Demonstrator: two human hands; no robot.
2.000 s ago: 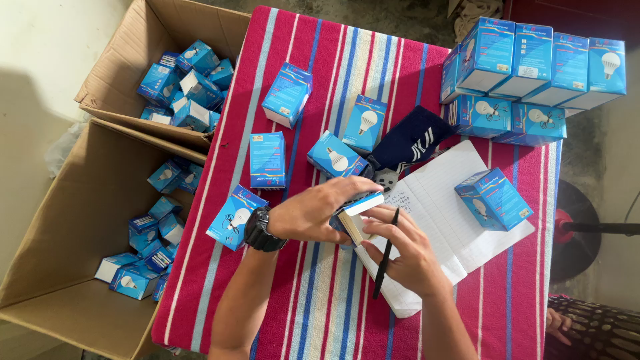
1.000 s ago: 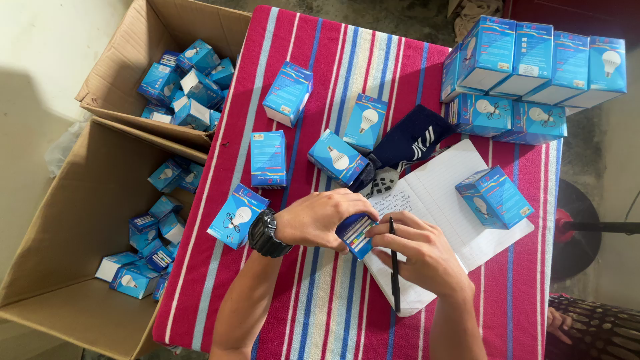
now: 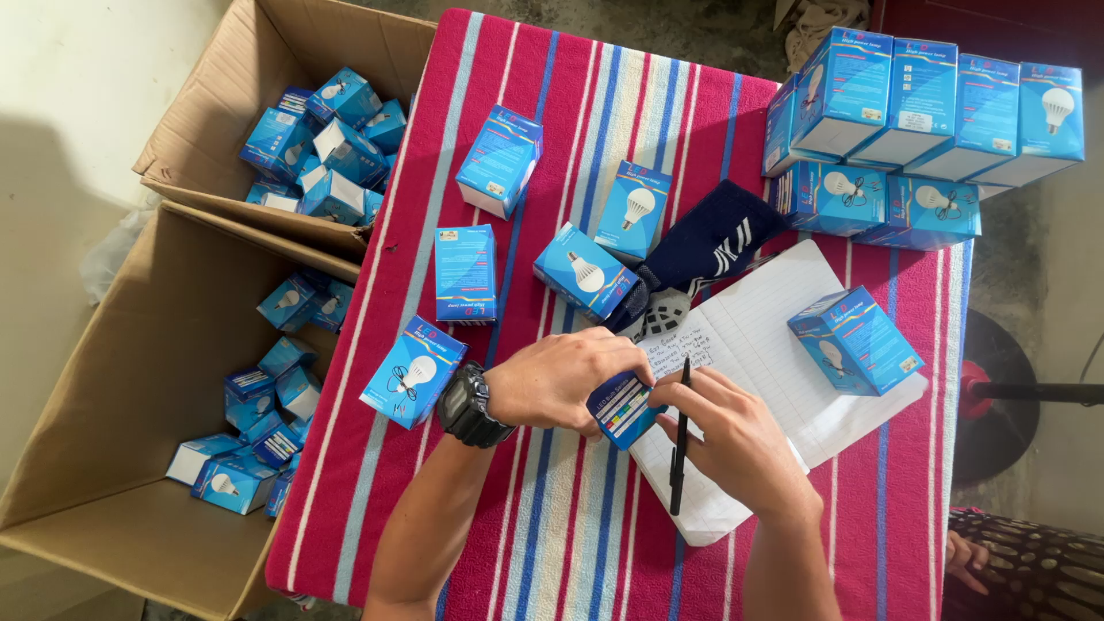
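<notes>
My left hand (image 3: 561, 379), with a black digital watch (image 3: 470, 404) on its wrist, grips a blue LED bulb box (image 3: 624, 410) from the left and above. My right hand (image 3: 733, 431) touches the right side of that box with its fingers and also holds a black pen (image 3: 680, 448), which points down toward the table's near edge. Under the right hand lies an open ruled notebook (image 3: 776, 319) with handwriting on its left page. Another bulb box (image 3: 856, 341) rests on the right page. A dark blue cloth item with white stripes (image 3: 711, 237) lies against the notebook's far edge.
Several bulb boxes, one of them upright (image 3: 466, 274), stand about the striped tablecloth (image 3: 535, 517). More are stacked (image 3: 914, 95) at the back right. Two open cardboard cartons (image 3: 112, 379) with bulb boxes sit left of the table. Another person's hand (image 3: 966, 561) is at the lower right.
The box between my hands has turned: two seconds ago a pale face or flap showed, now a printed blue face with a coloured chart does. The pen remains in my right hand.
</notes>
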